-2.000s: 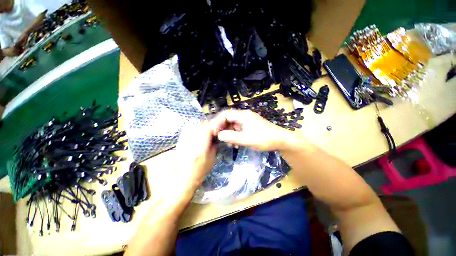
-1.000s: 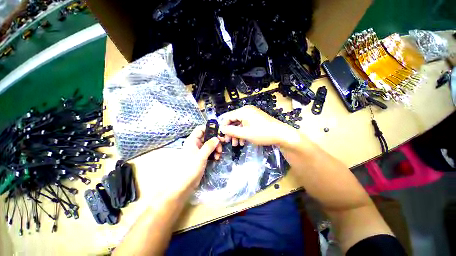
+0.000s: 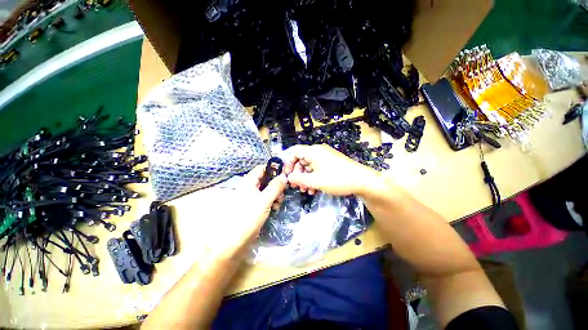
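Observation:
My left hand (image 3: 253,198) holds a black housing (image 3: 273,169) upright between thumb and fingers, its round holes facing me. My right hand (image 3: 316,170) is just right of it, thumb and fingertips pinched together close to the housing's edge. Whether a tiny part is between the right fingertips cannot be made out. A clear plastic bag (image 3: 308,227) with small dark parts lies crumpled below the hands. Small black fittings (image 3: 354,143) lie in a loose heap behind the right hand.
An open carton (image 3: 448,35) full of black parts stands behind. Bubble wrap bag (image 3: 200,132), grouped housings (image 3: 155,233) and cable leads (image 3: 71,187) lie left. Phone (image 3: 445,106), keys (image 3: 474,129), orange flex cables (image 3: 499,87) and a loose housing (image 3: 415,133) lie right.
Two seconds ago the hands were close together, hiding the housing. It has since come into view in my left hand, with the right fingertips beside it. The camera view has shifted slightly.

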